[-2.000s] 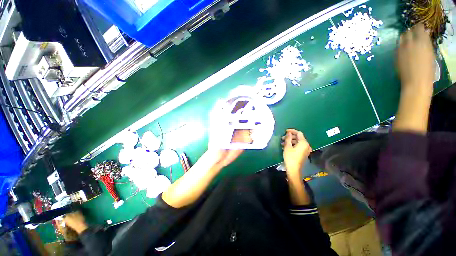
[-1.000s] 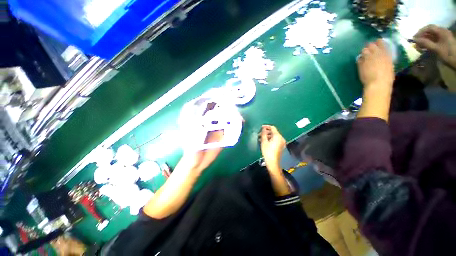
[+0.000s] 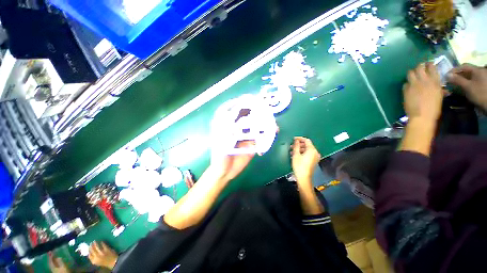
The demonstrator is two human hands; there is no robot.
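My left hand (image 3: 236, 164) holds a white cup-shaped housing (image 3: 243, 120) from below, above the green mat. Its face with a dark curved cut-out and slots shows, and a rectangular window is at its lower side. My right hand (image 3: 305, 157) is to the right of the housing, apart from it, low over the mat's near edge. Its fingertips are close together; whether they pinch a small part cannot be told. A second white housing (image 3: 277, 99) lies just behind the held one. A heap of small white clips (image 3: 291, 70) lies beyond it.
Another clip heap (image 3: 360, 37), a blue pen (image 3: 327, 93) and a paper label (image 3: 340, 137) lie right. White housings (image 3: 143, 184) and red leads (image 3: 108, 210) lie left. A neighbour's hands (image 3: 424, 93) work at right, beside orange-yellow wires (image 3: 435, 17). Another person's hand (image 3: 101, 255) is lower left.
The view has swung left and back. The held housing has tilted slightly in my left hand. The right neighbour's hand has moved from near the wires to meet their other hand.
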